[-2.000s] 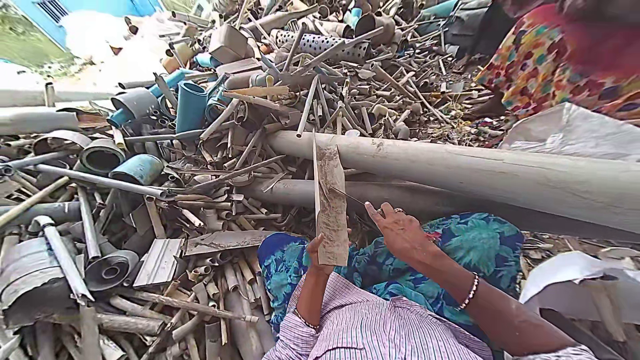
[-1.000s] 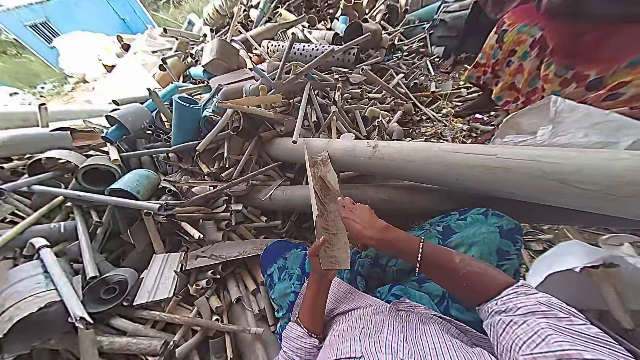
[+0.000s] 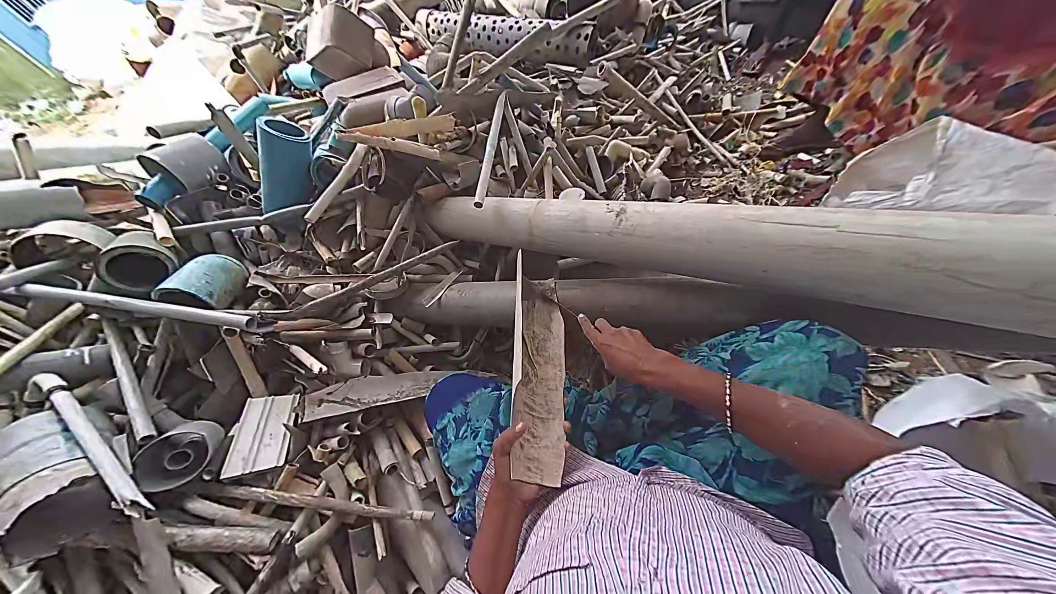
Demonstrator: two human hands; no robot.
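Note:
My left hand (image 3: 513, 470) grips the lower end of a long angled plastic offcut (image 3: 540, 388), held upright over my lap. The piece has a thin pale edge on its left and a dirty, stained inner face. My right hand (image 3: 623, 351) is to the right of the piece, its index finger pointing toward the piece's top. A thin dark tool (image 3: 569, 310), perhaps a blade or rod, runs from those fingers to the upper part of the piece; its handle is hidden in the hand.
Two large grey pipes (image 3: 742, 239) lie crosswise beyond my knees. Heaped pipe scraps, with a blue pipe (image 3: 285, 169) and a perforated pipe (image 3: 511, 35), fill the left and back. A white sheet (image 3: 949, 169) and a person's patterned cloth (image 3: 891, 70) are at upper right.
One second ago my right hand was against the middle of the piece; now it is away to the right with the thin tool showing. The piece, tilted then, stands more upright.

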